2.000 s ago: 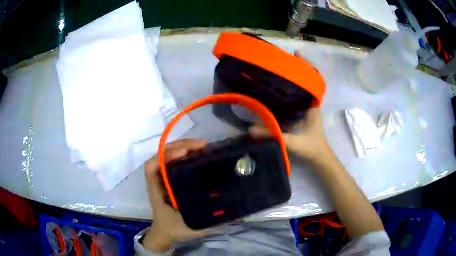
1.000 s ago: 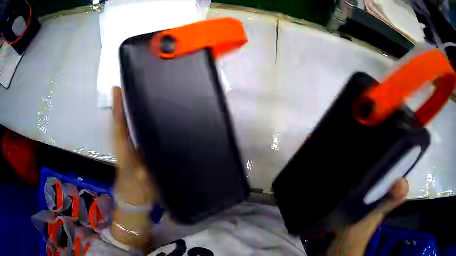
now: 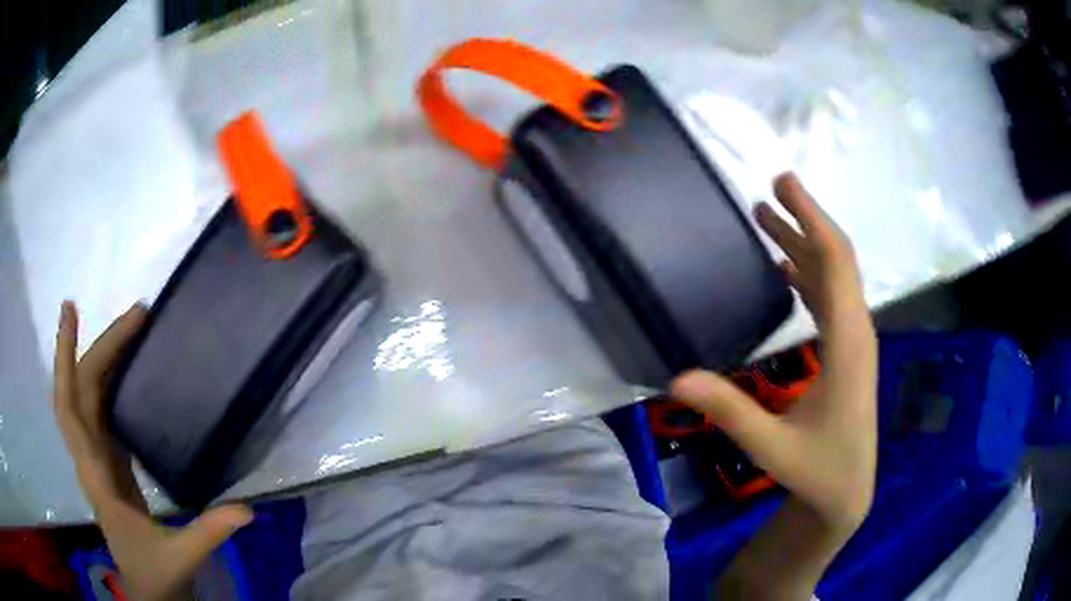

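Two black power banks with orange carry straps lie on the bench, strap ends away from me. The left power bank (image 3: 229,335) slants up to the right, a pale lamp panel along its right side. The right power bank (image 3: 675,211) slants up to the left, its pale lamp panel on its left side. My left hand (image 3: 123,470) is open around the near end of the left one, thumb apart. My right hand (image 3: 816,364) is spread around the near end of the right one, thumb tip at its corner. Contact at the fingertips is hard to tell.
The white film-covered bench (image 3: 411,340) ends just before my lap. White sheets (image 3: 106,153) lie at the far left. A blue crate with orange straps (image 3: 752,411) is below the edge at right, beside a blue plastic block (image 3: 951,411).
Both power banks, earlier held up in my hands, are now on the bench with the hands spread at their near ends. The view has shifted right and closer.
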